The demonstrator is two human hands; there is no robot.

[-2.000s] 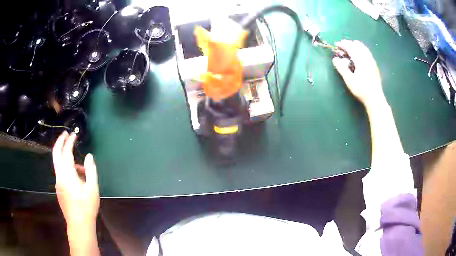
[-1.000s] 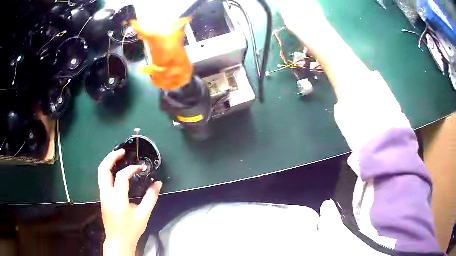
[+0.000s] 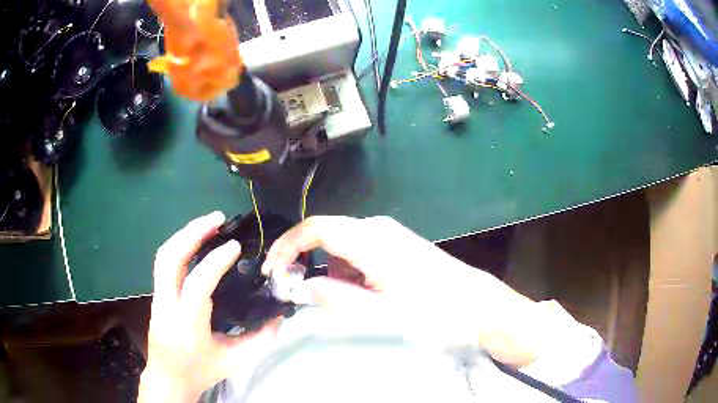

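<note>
My left hand (image 3: 193, 303) holds a round black housing (image 3: 244, 295) at the bench edge, fingers on its far rim and thumb on its near side. My right hand (image 3: 338, 256) pinches a small whitish wired component (image 3: 288, 281) over the housing's open side. A thin yellow lead (image 3: 258, 214) rises from the housing, and another lead (image 3: 308, 193) runs up by my right fingers. The electric screwdriver (image 3: 240, 130), black with a yellow label and orange wrapping, hangs just beyond the housing. Its bit is not visible.
The pale screw feeder (image 3: 303, 47) stands behind the screwdriver. Stocked black housings (image 3: 130, 102) lie at left, some by a cardboard tray (image 3: 49, 197). Several wired components (image 3: 472, 69) lie right of the thick black cord (image 3: 391, 67). Plastic bags (image 3: 683, 67) are far right.
My right hand has come from the component cluster to the housing with one component. My left hand has brought the housing from the left heap to the bench edge. The view has shifted.
</note>
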